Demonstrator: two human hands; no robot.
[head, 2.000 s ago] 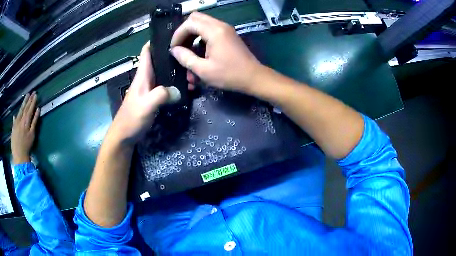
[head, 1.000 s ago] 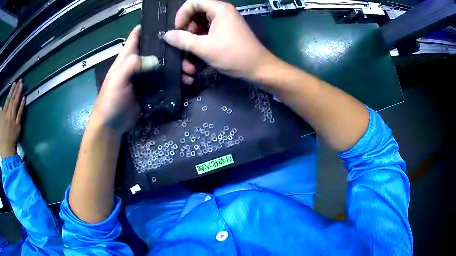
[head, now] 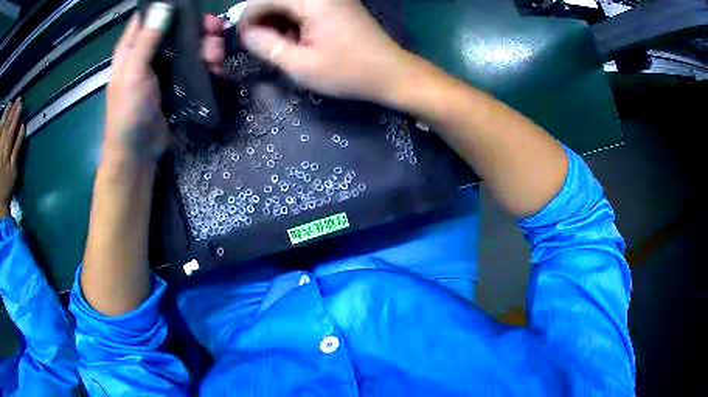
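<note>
My left hand (head: 140, 89) holds a long black workpiece (head: 186, 74), tilted, its upper end cut off by the top edge. A pale covering shows on the thumb. My right hand (head: 310, 46) is blurred, fingers curled, right of the workpiece and apart from it, above the far part of the tray; whether it holds a small ring cannot be told. The black parts tray (head: 256, 250) lies below both hands, with a green label on its near edge. Many small pale rings (head: 295, 186) are scattered in it, densest at the near left.
A dark green bench surface (head: 504, 101) lies around the tray. A metal rail (head: 70, 101) runs behind at the left. Another person's hand (head: 9, 147) and blue sleeve are at the left edge. A dark grey bar (head: 652, 35) and rail parts stand at the upper right.
My left hand has moved left and up in the picture with the workpiece. My right hand has come away from the workpiece. The tray appears higher and more to the left.
</note>
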